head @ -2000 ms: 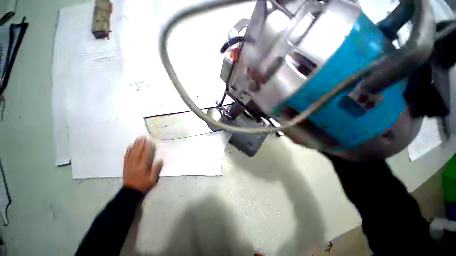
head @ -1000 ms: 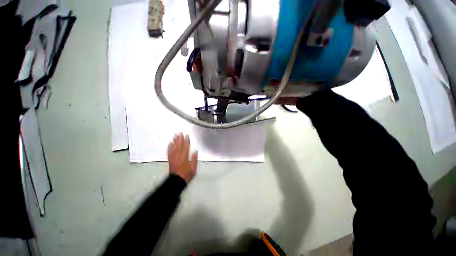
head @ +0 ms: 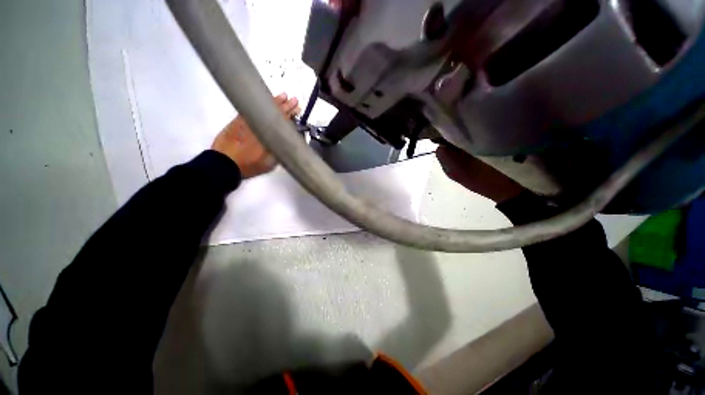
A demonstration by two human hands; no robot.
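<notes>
The straight knife (head: 495,92) fills the upper right, very close to the camera, its grey housing and blue band cut off by the edge. Its grey base plate (head: 359,149) and the thin metal by the blade show at the white paper marker (head: 309,208). My left hand (head: 249,146) lies on the paper just left of the blade area, holding nothing, partly behind the thick power cable (head: 325,189). My right hand (head: 475,176) is under the motor, against the machine; its fingers are mostly hidden by the housing.
The pale green table (head: 309,285) runs along the paper's near edge. The cable loops across the view from upper left to right. A green item (head: 655,239) and a blue item are at the right edge. A dark-edged piece (head: 6,332) is at the lower left edge.
The machine now looks much larger and closer. My left hand has moved up the paper, nearer to the blade. The weight at the upper left is out of view.
</notes>
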